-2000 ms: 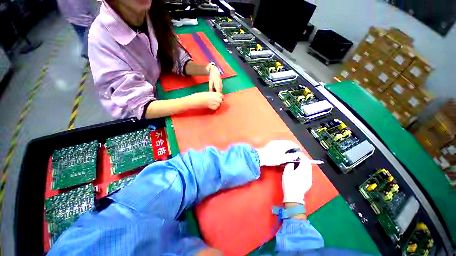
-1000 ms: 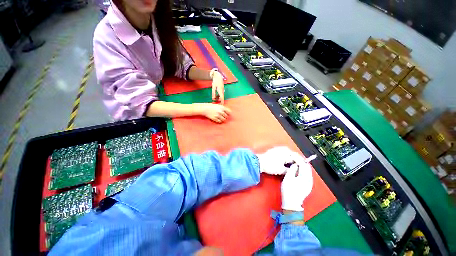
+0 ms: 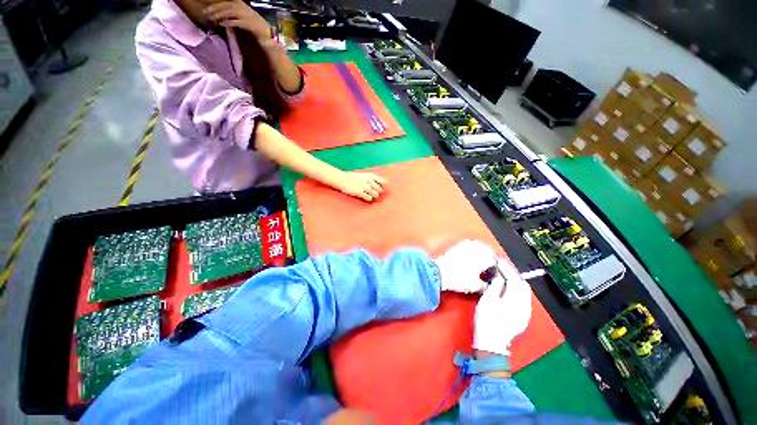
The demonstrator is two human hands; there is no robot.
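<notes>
A thin white marker pen [image 3: 533,274] sticks out to the right of my two hands, above the red mat's right edge. My left hand [image 3: 465,266], in a white glove, is closed around the dark end of the pen. My right hand [image 3: 503,314], also in a white glove with a blue strap at the wrist, is closed on the pen beside it. The fingers meet, and much of the pen is hidden between them.
The red bench mat [image 3: 390,365] lies under my hands. Power supply boards [image 3: 577,257] line the dark conveyor belt on the right. A black reject tray [image 3: 41,307] with green circuit boards [image 3: 131,261] is at left. Another person's hand [image 3: 362,185] rests on the mat ahead.
The other person has raised one hand to the face; the other stays on the mat. My hands remain together around the pen, which has shifted slightly.
</notes>
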